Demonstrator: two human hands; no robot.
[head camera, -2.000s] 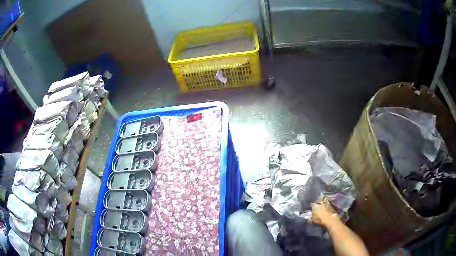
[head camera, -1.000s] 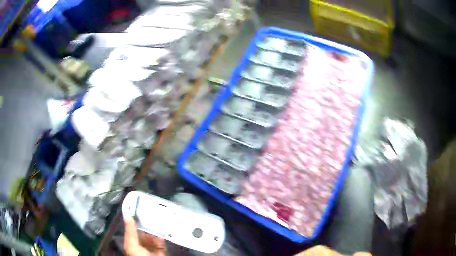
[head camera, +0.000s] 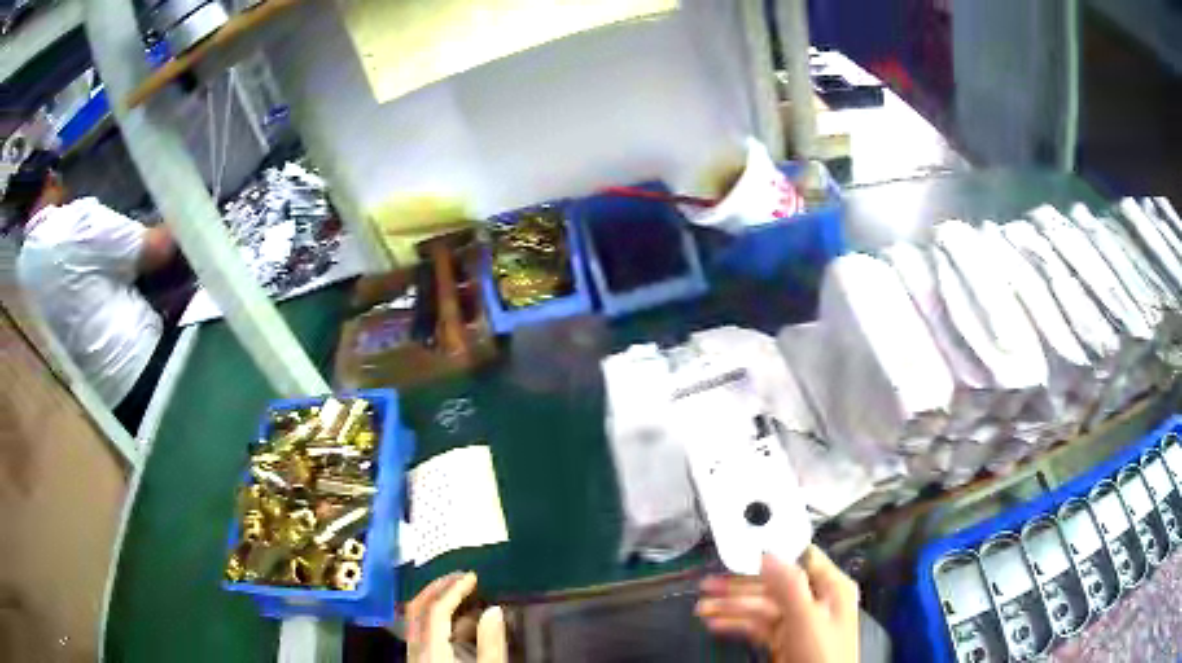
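Note:
A silver-white, round-ended lock housing (head camera: 745, 499) slants over paper-wrapped bundles at the bench's front edge, its outside face and round hole showing. My right hand (head camera: 791, 615) has its fingertips at the lower end of the housing and appears to grip it. My left hand (head camera: 454, 624) is at the bottom edge, partly cut off, fingers apart and empty. It is just below a printed white sheet (head camera: 454, 503) on the green bench (head camera: 551, 486). More wrapped housings (head camera: 992, 311) stand in a long row to the right.
A blue bin of brass fittings (head camera: 311, 499) sits at the left bench edge. Blue bins (head camera: 642, 259) and a cardboard box (head camera: 415, 317) stand behind. A post (head camera: 195, 194) rises at left. The blue tray (head camera: 936, 609) of open housings is lower right. Another person (head camera: 91, 285) sits at far left.
The view has swung from the tray and floor to the bench. The housing, earlier in my left hand, is now at my right hand. My left hand is empty.

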